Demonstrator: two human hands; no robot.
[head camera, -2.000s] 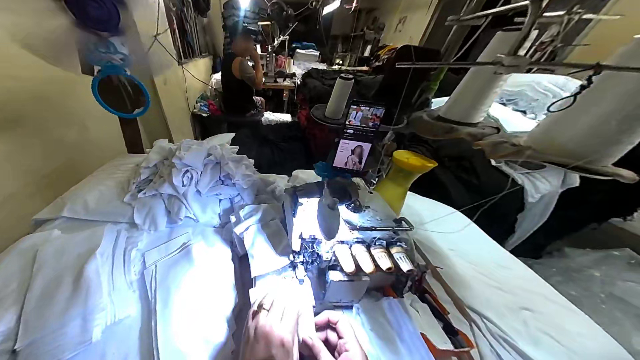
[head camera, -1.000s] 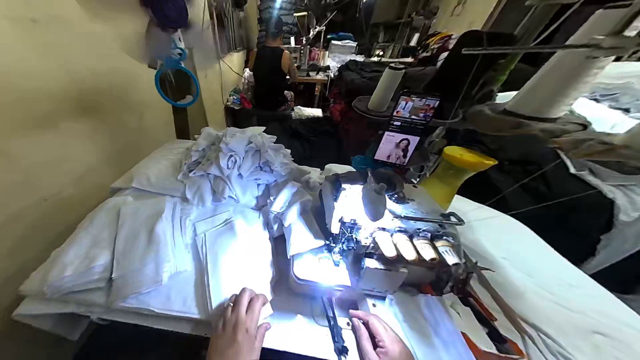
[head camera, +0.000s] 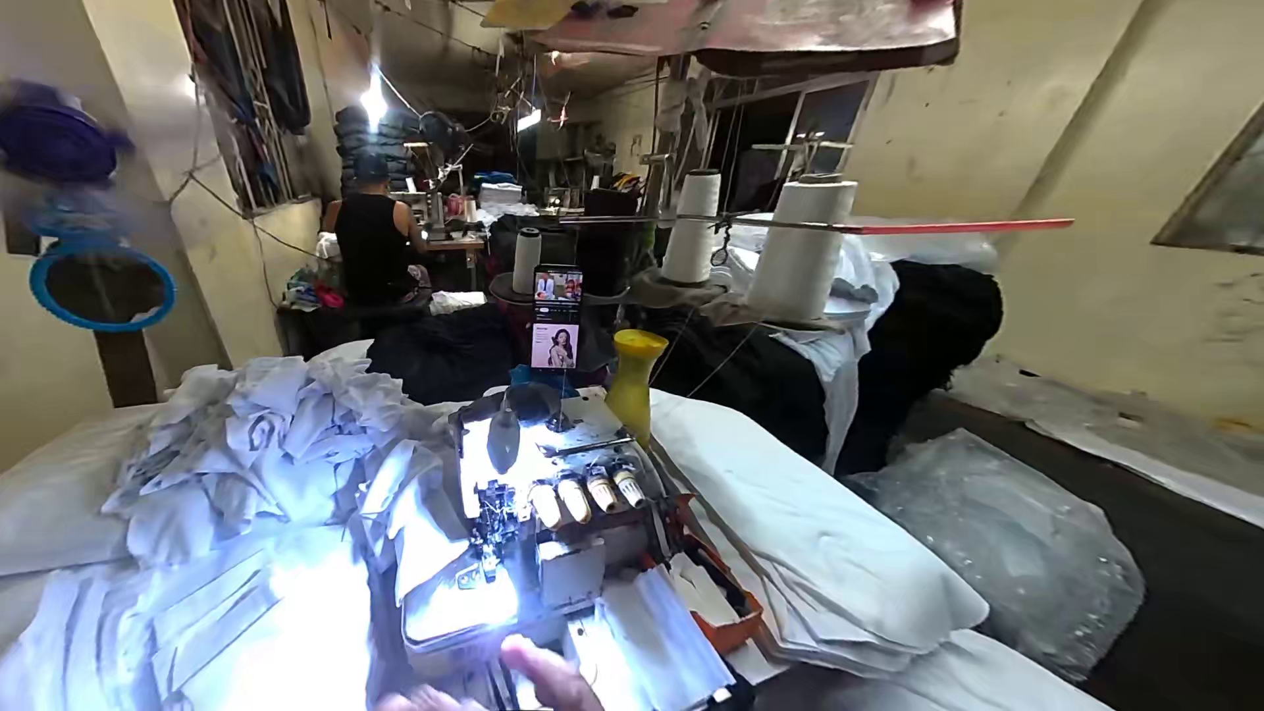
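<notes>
An overlock sewing machine (head camera: 553, 444) stands in front of me under a bright light, its tension dials in a row. My right hand (head camera: 553, 676) is at the bottom edge, just in front of the machine's bed, with a thumb or finger raised. Of my left hand (head camera: 430, 699) only blurred fingertips show, left of it; the rest of both hands is out of view. Whether either holds anything cannot be seen. Stacked white fabric pieces (head camera: 207, 612) lie to the left, with a crumpled heap of white cloth (head camera: 286, 425) behind them. Folded white fabric (head camera: 657, 632) lies right of the bed.
An orange tray (head camera: 731, 632) and a long stack of white fabric (head camera: 810, 533) are on the right. Behind the machine stand a yellow container (head camera: 634, 385), a phone (head camera: 556, 316) and large thread cones (head camera: 802, 247). A person (head camera: 373, 237) sits farther back at another machine.
Both hands were more fully in view near the machine's front edge; now only small parts show at the bottom. The view has swung to the right and up.
</notes>
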